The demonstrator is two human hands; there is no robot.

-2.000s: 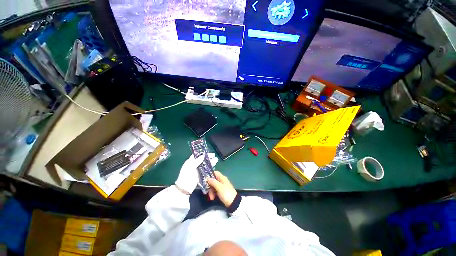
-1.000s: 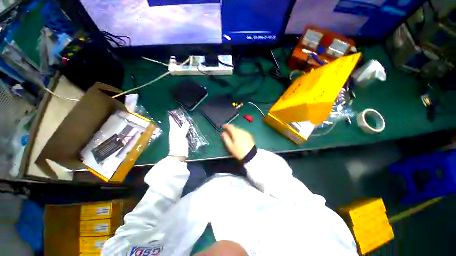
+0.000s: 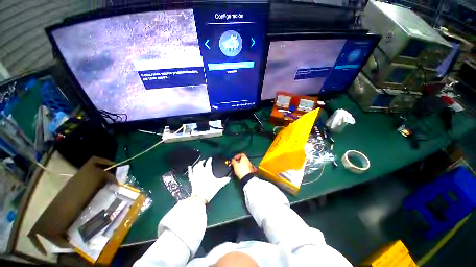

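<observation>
A flat black set-top box (image 3: 221, 167) lies on the green bench. My left hand (image 3: 206, 180), in a white glove, grips its left and near edges, fingers spread and thumb along the near side. My right hand (image 3: 241, 166), bare with a black wrist band, is at its right edge, fingertips bent together beside a small yellow plug (image 3: 228, 162); what they pinch is hidden. A second black box (image 3: 181, 156) lies to the left, behind the glove. A remote control (image 3: 174, 186) in clear wrap lies left of my left hand.
An opened retail box (image 3: 133, 221) stands at left, a yellow box (image 3: 288, 151) at right. Behind are a white power strip (image 3: 193, 133), an orange-red instrument box (image 3: 295, 106) and two screens. A tape roll (image 3: 356, 161) lies at right.
The remote, first held in both hands, was laid on the bench. My left hand has let it go and moved right onto the box. The view has tilted up, showing more of the screens.
</observation>
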